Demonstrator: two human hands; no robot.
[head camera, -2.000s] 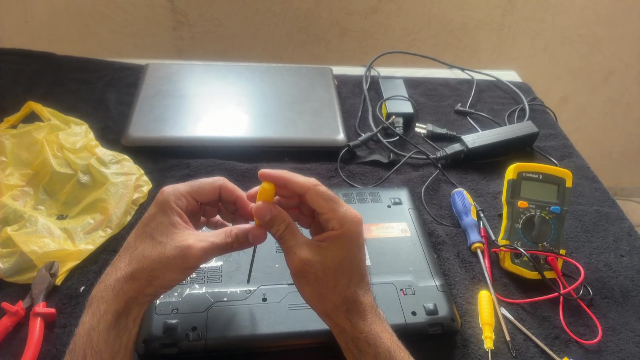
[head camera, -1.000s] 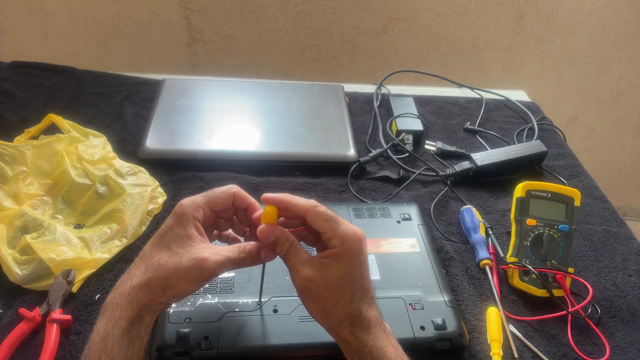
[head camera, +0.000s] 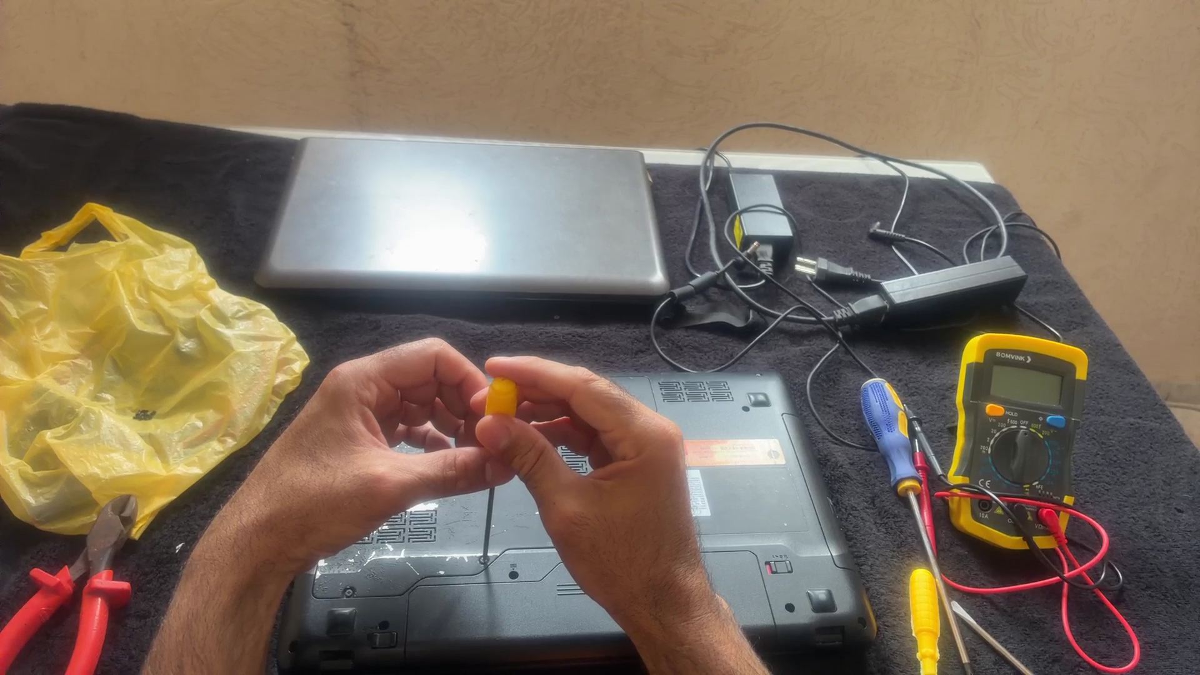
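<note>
A black laptop (head camera: 675, 591) lies upside down in front of me, its vents, rubber feet and labels facing up. Over it, my right hand (head camera: 600, 459) pinches the yellow handle of a thin screwdriver (head camera: 501, 397) between thumb and fingers. The shaft stands nearly upright, and its tip is at a screw hole near the seam of the bottom cover. My left hand (head camera: 403, 441) is close against the right one, its thumb and fingertips beside the screwdriver just below the handle; whether they grip it is partly hidden.
Behind lies a closed grey laptop (head camera: 469, 216). Chargers (head camera: 956, 291) with tangled cables sit back right. At right are a yellow multimeter (head camera: 1020, 450), a blue screwdriver (head camera: 889, 431) and another yellow-handled tool (head camera: 923, 614). A yellow plastic bag (head camera: 131, 366) and red-handled pliers (head camera: 94, 581) are at left.
The screwdriver has gone from slightly tilted to nearly upright, and both hands stay around it over the laptop. The view has shifted somewhat.
</note>
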